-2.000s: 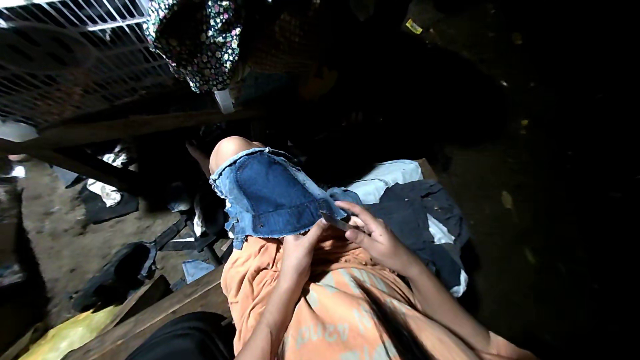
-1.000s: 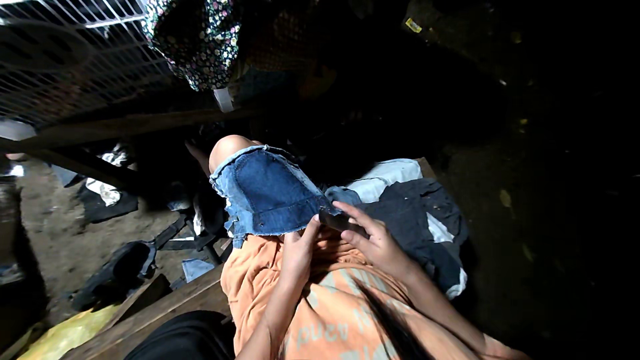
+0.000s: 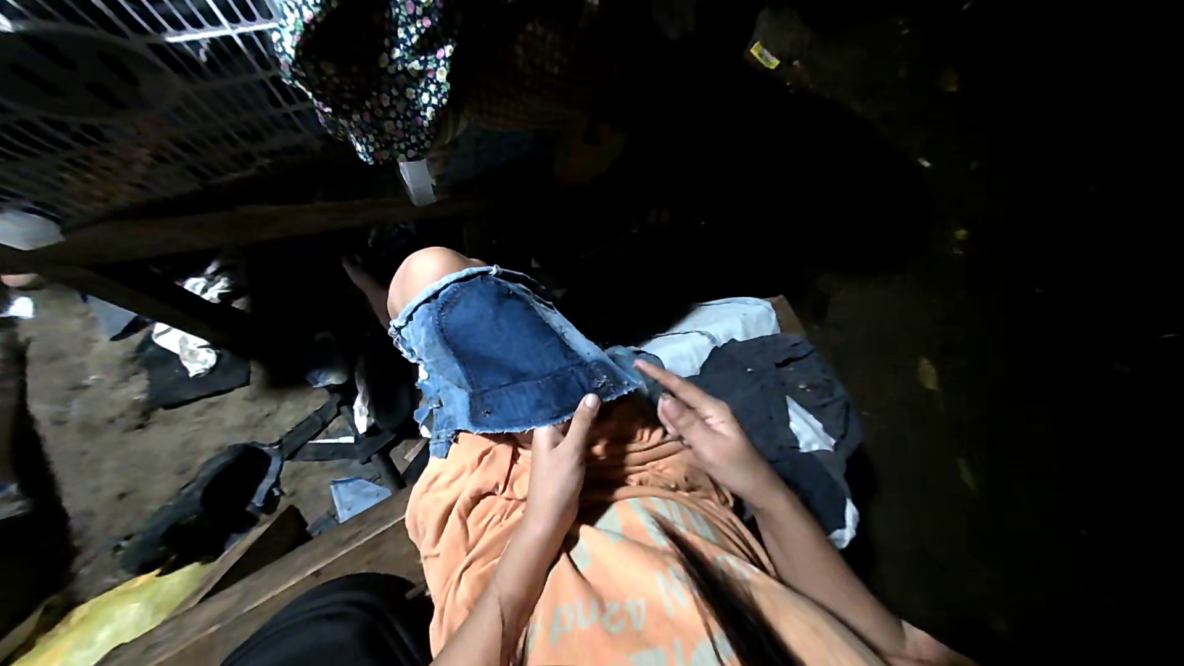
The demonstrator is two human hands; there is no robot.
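Note:
A blue denim piece [image 3: 509,347] with frayed edges and a darker panel lies over my raised thigh, below the bare knee. My left hand [image 3: 562,453] holds its lower edge, the thumb on top near the right corner and the fingers hidden underneath. Just right of that corner is my right hand [image 3: 708,425], index finger extended and thumb apart; whether anything small is between its fingers cannot be made out. Beside my right hand lie dark cloth [image 3: 768,388] and light blue denim [image 3: 721,328].
A wooden bench edge [image 3: 268,583] runs at lower left, by a yellow sack [image 3: 120,615]. Straps and a black bag [image 3: 213,499] lie on the dirt floor. At upper left, a floral cloth [image 3: 398,83] hangs beside a white wire rack [image 3: 185,102] above a wooden beam [image 3: 268,227].
My right hand has drawn back a little from the denim's corner, its index finger straighter. My left hand keeps hold of the edge.

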